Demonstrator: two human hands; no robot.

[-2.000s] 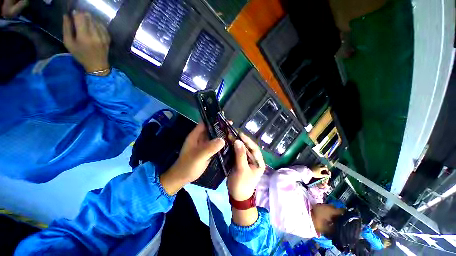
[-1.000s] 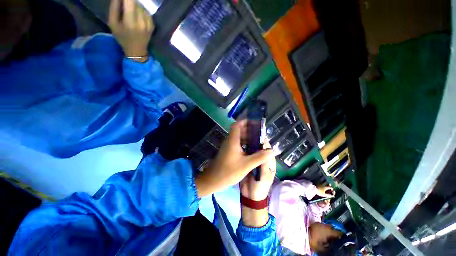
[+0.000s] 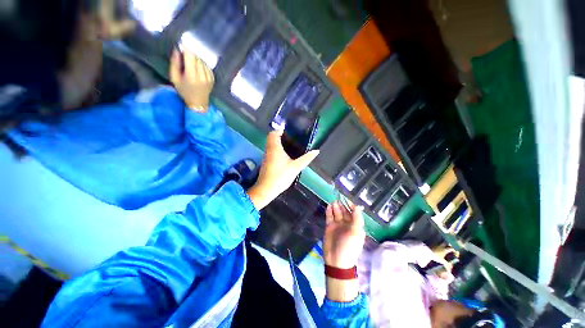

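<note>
A dark smartphone [image 3: 299, 133] is in my left hand [image 3: 274, 168], thumb on one side and fingers on the other. It overlaps the near end of a black foam tray [image 3: 221, 86] holding lit phones; whether it touches the tray is unclear. My right hand [image 3: 343, 237], with a red-brown wristband [image 3: 340, 272], is apart from the phone, lower right. Its fingers are raised close together at the bench edge. A thin pale streak shows at its fingertips; I cannot tell what it is or whether it is held.
Another tray with several phones [image 3: 374, 184] lies on the green bench [image 3: 417, 208]. Dark trays [image 3: 407, 118] stand beyond an orange strip. A blue-sleeved person's hand [image 3: 192, 80] is at the lit tray, upper left. A pink-smocked person [image 3: 401, 275] sits at lower right. Dark trays [image 3: 288, 218] are low below my hands.
My hands were together at the phone and have separated. The left hand has carried the phone up and left to the lit tray; the right has moved lower right. The view has shifted.
</note>
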